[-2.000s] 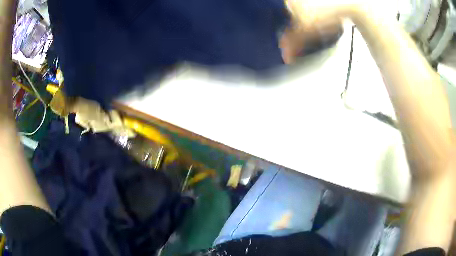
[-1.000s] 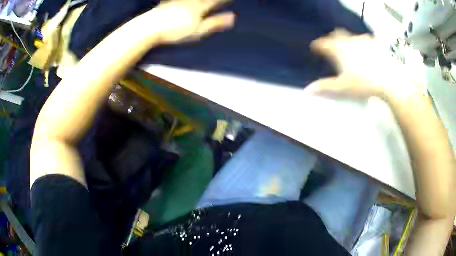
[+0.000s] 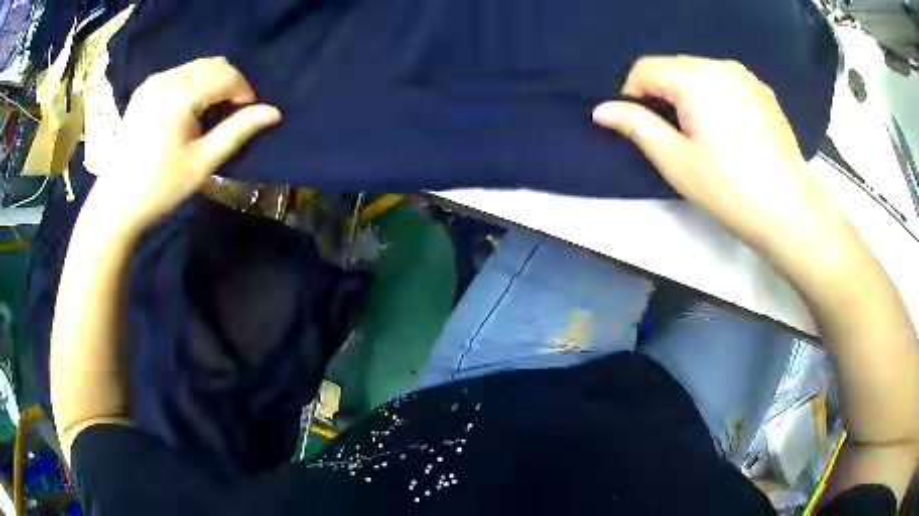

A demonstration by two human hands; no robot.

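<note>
The navy garment piece [image 3: 453,131] is spread over the white table, its straight front edge overhanging the table's edge at the left. My left hand [image 3: 197,126] grips the cloth near its left front corner, thumb on top and fingers curled at the cloth. My right hand [image 3: 695,126] grips the cloth at the right in the same way, thumb pointing left. The front edge runs roughly straight between the hands. The undersides of the fingers are partly hidden.
The white table [image 3: 645,237] shows below and right of the cloth. Metal machine parts [image 3: 887,20] are at top right. A crumpled navy garment pile [image 3: 242,312] lies low at left. Tan scraps [image 3: 60,126] hang at upper left. My jeans [image 3: 544,302] are below the table edge.
The cloth has come towards me and its front edge now lies straighter. My left hand has moved left to the cloth's left part. My right hand now pinches the cloth rather than lying spread on it.
</note>
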